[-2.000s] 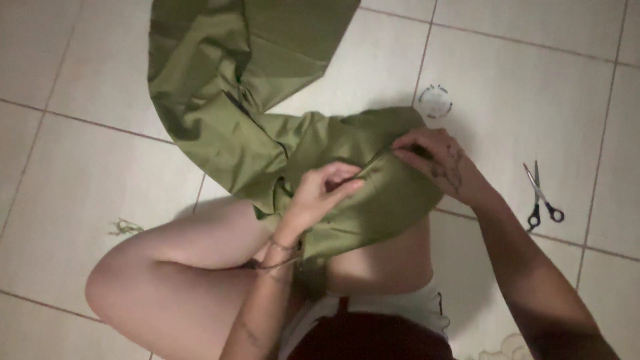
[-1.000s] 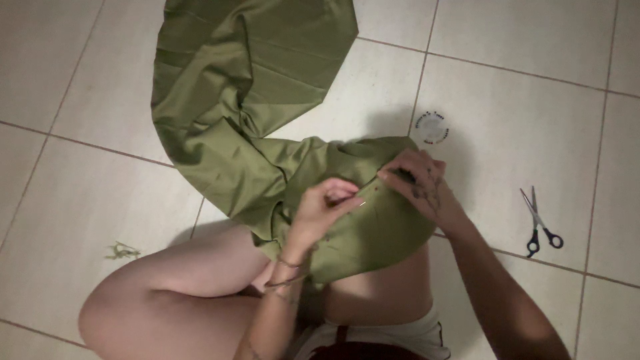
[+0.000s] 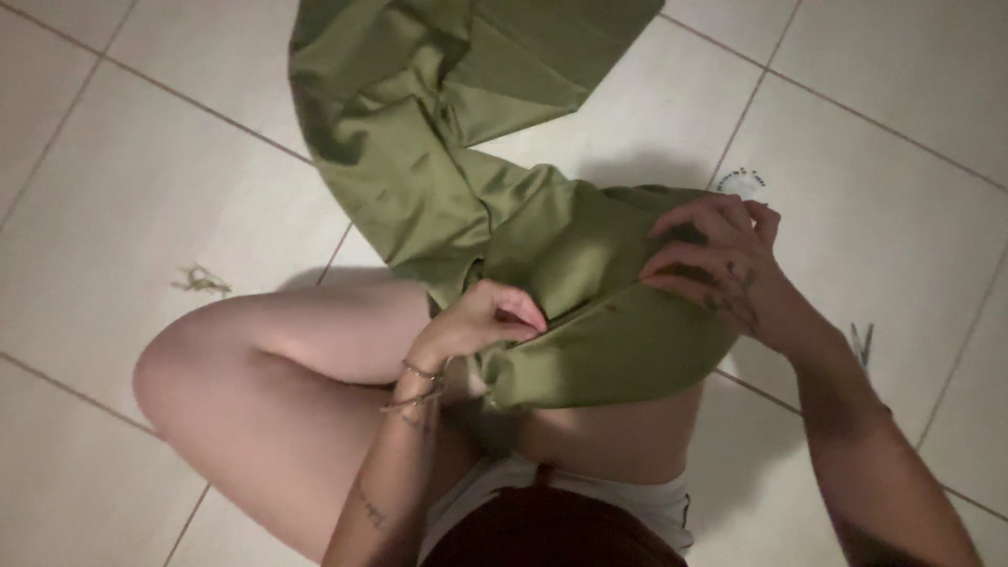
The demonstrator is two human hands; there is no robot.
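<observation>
Olive-green fabric (image 3: 551, 236) lies over my thigh and runs away across the floor to the top of the view. My left hand (image 3: 484, 319) pinches a folded edge or seam of it between thumb and fingertips, near my lap. Farther along the same line, my right hand (image 3: 717, 260) has its thumb and a fingertip on the fabric, with its other fingers arched above. A dark line in the cloth runs between the two hands. Whether a needle or pin is between the fingers cannot be seen.
Scissors (image 3: 862, 346) lie on the tiled floor at the right, their handles hidden behind my right forearm. A round clear disc (image 3: 742, 185) with dark marks lies just beyond my right hand. Green thread or fabric scraps (image 3: 202, 279) lie beside my bent knee at the left.
My right hand has moved outward along the fabric, farther from my left hand. The scissors' handles, visible before, are now behind my right forearm.
</observation>
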